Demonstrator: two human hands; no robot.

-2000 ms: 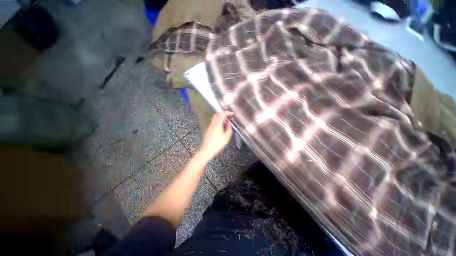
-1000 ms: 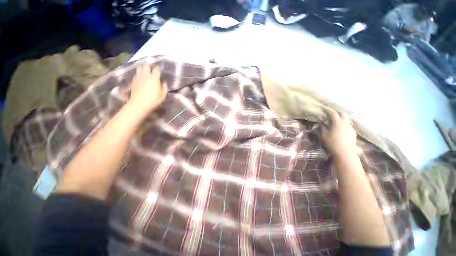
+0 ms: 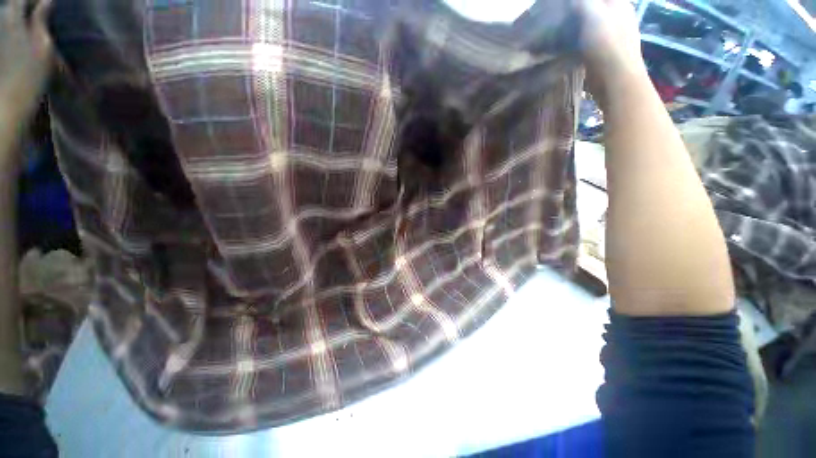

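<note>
The jacket's plaid lining [image 3: 349, 233], dark brown check with cream and red lines, hangs raised between my two hands, its curved lower edge over the pale table [image 3: 447, 394]. My right hand [image 3: 610, 31] is at the top right, cut off by the upper edge, and grips the top of the garment. My left hand [image 3: 25, 67] is at the upper left edge, blurred and partly out of the picture, beside the garment's dark top left part. Its fingertips and hold are unclear. The jacket's outer face is hidden.
Other plaid garments [image 3: 774, 197] are heaped at the right. A tan garment [image 3: 55, 273] shows at the left behind the lining. Shelving [image 3: 707, 40] with mixed items stands at the upper right. Something blue [image 3: 546, 445] is below the table's front edge.
The garment lay spread on the table with my hands on it; now it is lifted up, and both hands have moved up and apart toward the picture's upper corners.
</note>
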